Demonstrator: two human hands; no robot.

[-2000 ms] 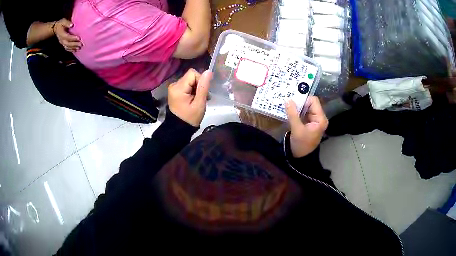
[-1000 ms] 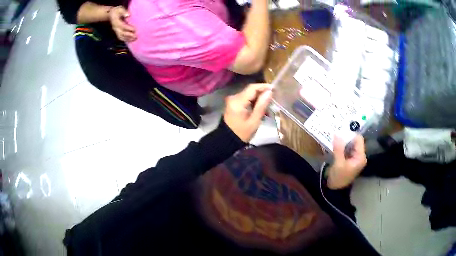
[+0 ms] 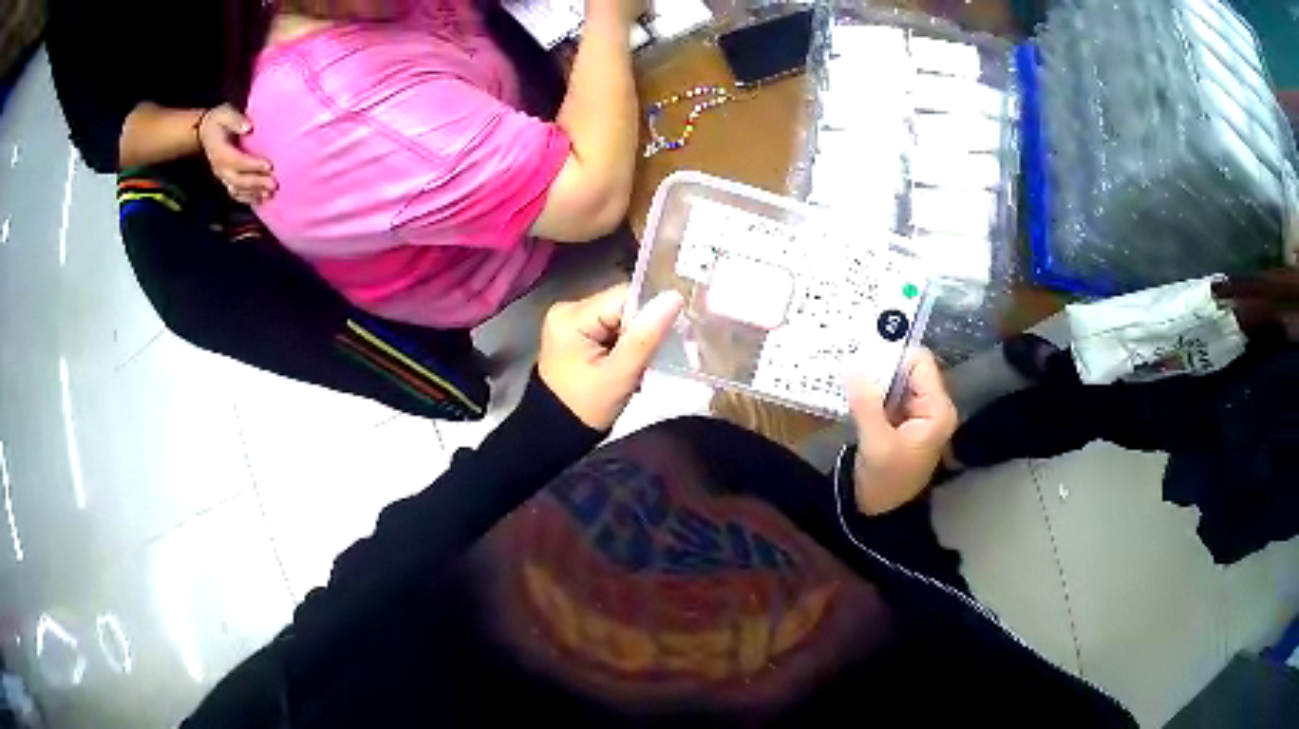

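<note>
A clear plastic case (image 3: 734, 373) with rounded corners is held up in front of me, slightly tilted. A white printed label (image 3: 833, 306) with small black text, a boxed area, a black round mark and a green dot shows on or in it; which of these I cannot tell. My left hand (image 3: 606, 356) is bare and grips the case's left edge, thumb on top. My right hand (image 3: 905, 432) is bare and grips the lower right corner, thumb on the label. The fingers under the case are hidden.
A person in a pink shirt (image 3: 406, 157) sits at the brown table (image 3: 769, 121). On the table lie a bead string (image 3: 687, 117), a dark slab (image 3: 767, 49), a clear bag of white packs (image 3: 912, 135) and stacked clear cases with a blue edge (image 3: 1154, 143). Another person's hand (image 3: 237, 154) is at left.
The view swung right and back, shifting the scene. Both hands keep hold of the case. My left thumb now lies further over the case's left edge. The dark slab on the table shows clearly now.
</note>
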